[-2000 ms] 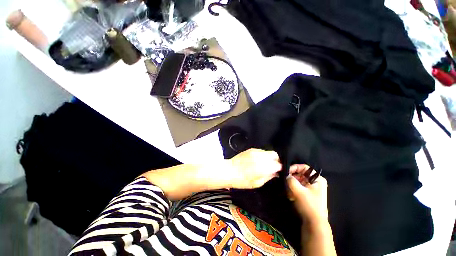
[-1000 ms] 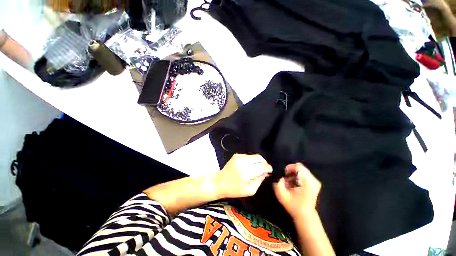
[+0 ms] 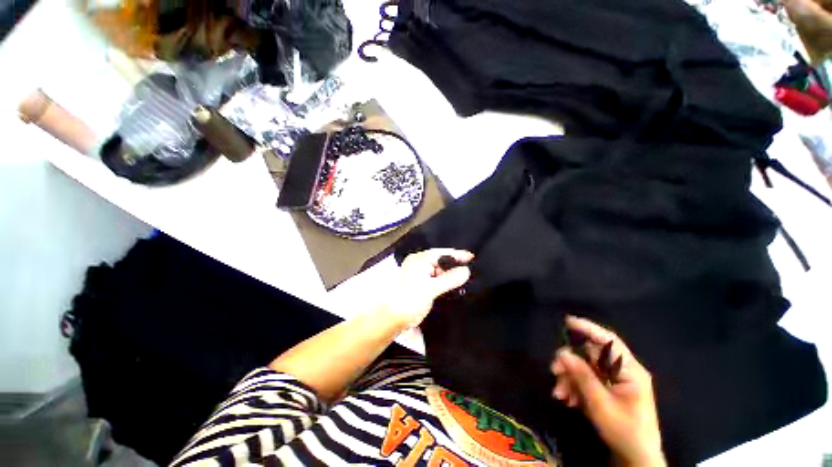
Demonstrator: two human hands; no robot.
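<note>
A large matte black garment (image 3: 657, 274) lies spread under and beyond my hands. My left hand (image 3: 427, 285) is at its left edge, with thumb and forefinger closed on a bit of black cloth. My right hand (image 3: 607, 388) is raised over the lower part of the garment, apart from my left hand. Its fingers are curled around a small dark tool (image 3: 608, 359), perhaps thread snips. No needle or thread can be made out.
A round dish of small dark pieces (image 3: 369, 187) lies on grey-brown cardboard (image 3: 321, 258), with a black flat box (image 3: 303, 171) on its edge. A thread cone (image 3: 223, 134) and plastic bags (image 3: 164, 114) are upper left. Another black garment (image 3: 593, 64) lies beyond. A person's hand shows upper right.
My hands have moved apart: the left up and leftward along the garment, the right down and rightward. The small dark tool now shows more clearly. The camera view has shifted slightly.
</note>
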